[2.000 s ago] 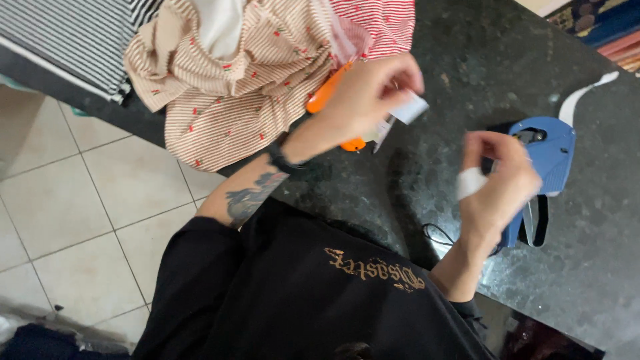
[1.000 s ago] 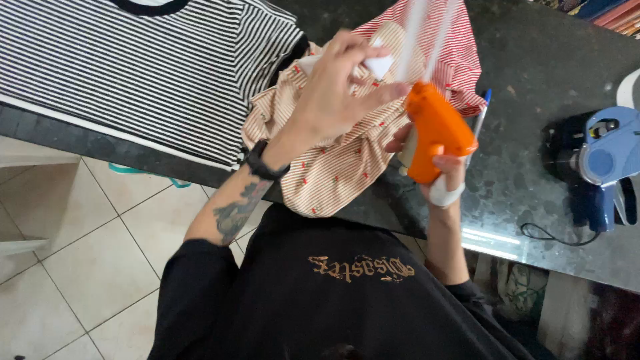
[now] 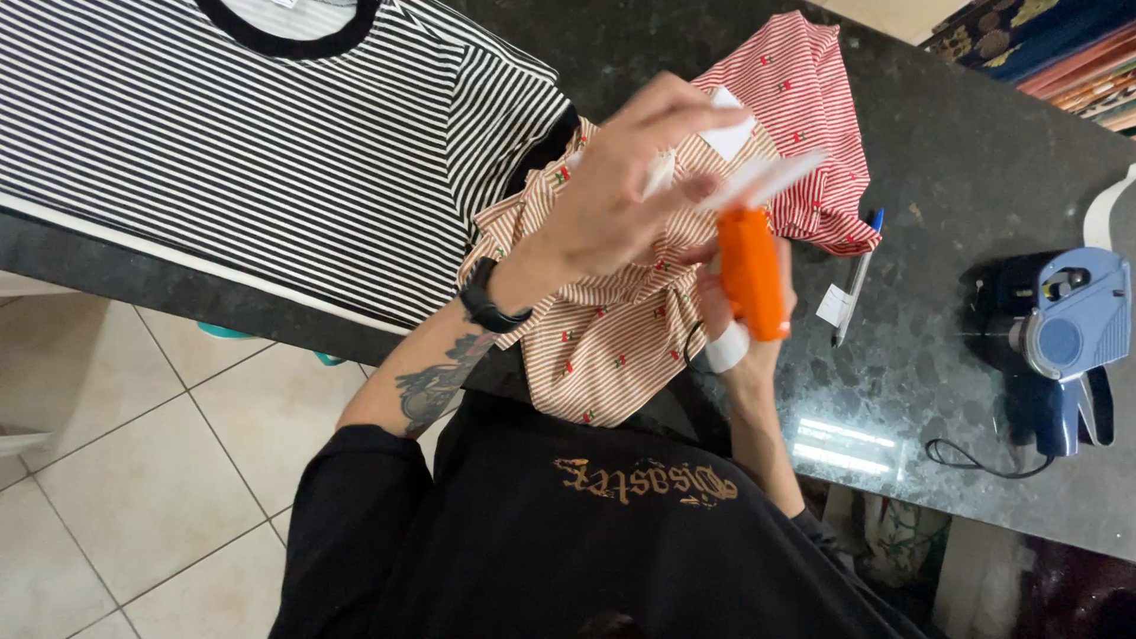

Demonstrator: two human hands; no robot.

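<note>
My right hand (image 3: 754, 311) is closed around an orange tagging gun (image 3: 753, 271); a white band (image 3: 728, 346) sits near the wrist. Blurred white plastic (image 3: 768, 177) extends from the gun's top. Just left of the gun, my left hand (image 3: 621, 177) has a small white tag (image 3: 729, 133) at its fingertips. Beneath both hands lies a bunched beige striped garment (image 3: 612, 346) with small red motifs. A red-and-white striped cloth (image 3: 816, 124) adjoins it at the upper right. The hands hide part of the beige fabric.
A black-and-white striped shirt (image 3: 337, 160) lies flat at the left. On the dark stone counter (image 3: 941, 186) are a pen (image 3: 856, 284), a small white label (image 3: 832, 304) and a blue label gun (image 3: 1078, 311) with a looped cord. Folded fabrics (image 3: 1083, 80) are at the upper right.
The orange tagging gun lay by the garments two seconds ago; my right hand, then near the blue label gun, now holds it. My left hand still has the white tag. The view has shifted.
</note>
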